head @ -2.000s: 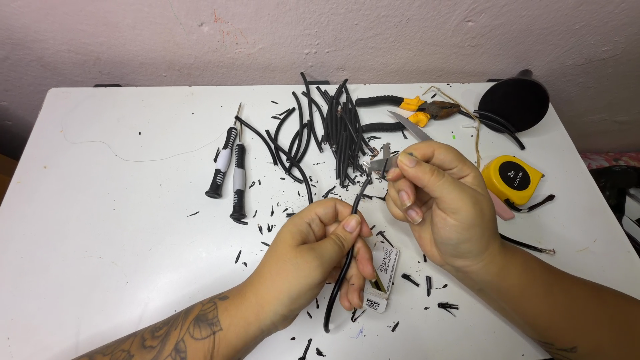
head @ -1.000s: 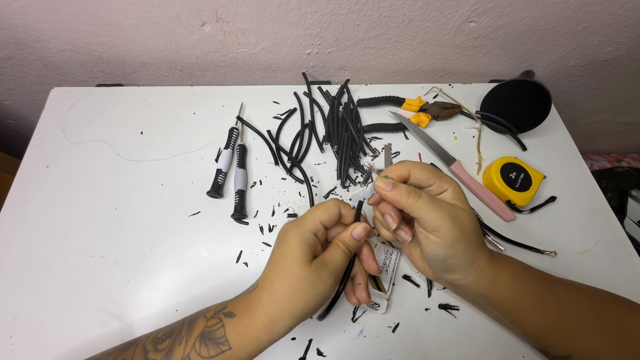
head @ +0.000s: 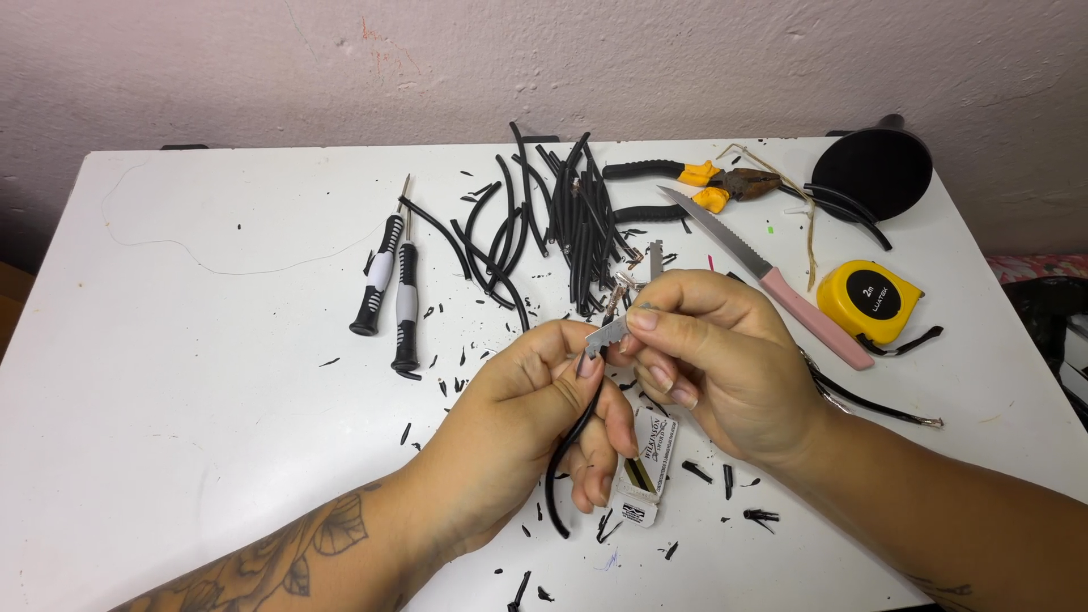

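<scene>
My left hand [head: 544, 408] grips a black cable [head: 563, 459] between thumb and fingers, its lower end curving down below the hand. My right hand [head: 722, 357] pinches a notched metal razor blade [head: 607, 333], which lies across the cable just above my left thumb. Beneath the hands is a small white blade box [head: 648, 463] bearing writing. Behind them lies a pile of cut black cable pieces [head: 582, 221], some with copper strands showing. Another piece of blade [head: 655, 258] rests on the table near the pile.
On the white table [head: 212, 408] lie two screwdrivers [head: 406, 306] at left. Right of the pile are combination pliers [head: 739, 183], a pink-handled serrated knife [head: 816, 319], a yellow tape measure [head: 869, 302] and a round black object [head: 873, 170]. Black insulation scraps [head: 697, 470] are scattered about.
The blade in my right hand, held away from the cable two seconds ago, is now against it. My left hand still holds the cable.
</scene>
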